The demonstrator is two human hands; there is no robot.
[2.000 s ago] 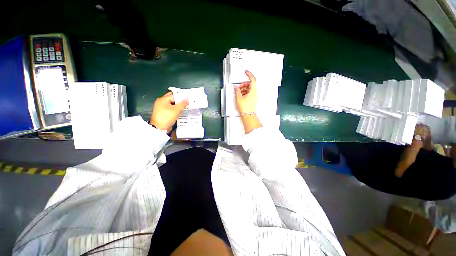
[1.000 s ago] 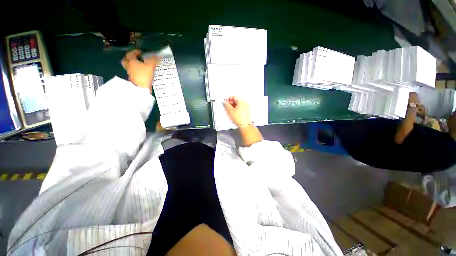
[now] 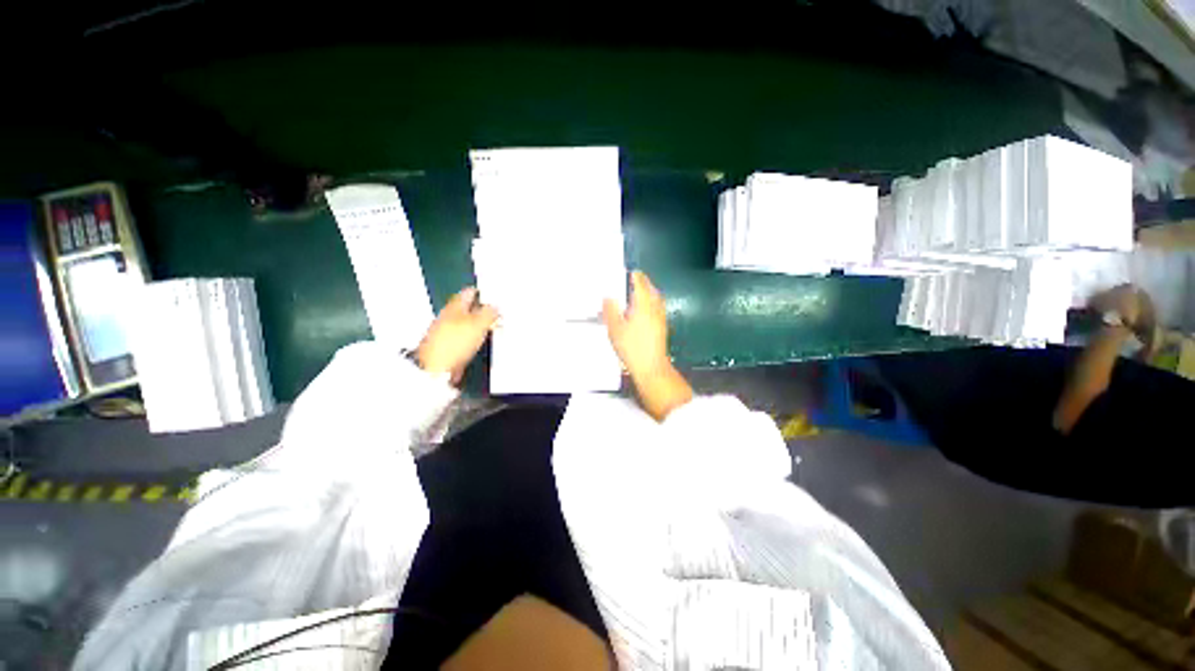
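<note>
Thin white boxes [image 3: 548, 223] lie in an overlapping column on the green bench in front of me, with faint small print near the top left edge. My left hand [image 3: 456, 333] is at the column's left side and my right hand [image 3: 638, 328] at its right side, so the boxes are held between them near the lower end. The label sheet [image 3: 381, 257], a narrow white strip with rows of small print, lies on the bench left of my left hand, its lower end hidden by my sleeve.
White boxes [image 3: 201, 354] stand at left beside the scale [image 3: 105, 299]. More rows of white boxes [image 3: 802, 223] stand at right. A person in black [image 3: 1035, 426] is at far right, an arm near those boxes. A brown carton [image 3: 1114, 557] is on the floor at lower right.
My left hand has left the label sheet and come to the boxes' left side. My right hand has moved from on top of the boxes to their right side. The column's lower boxes now overlap more.
</note>
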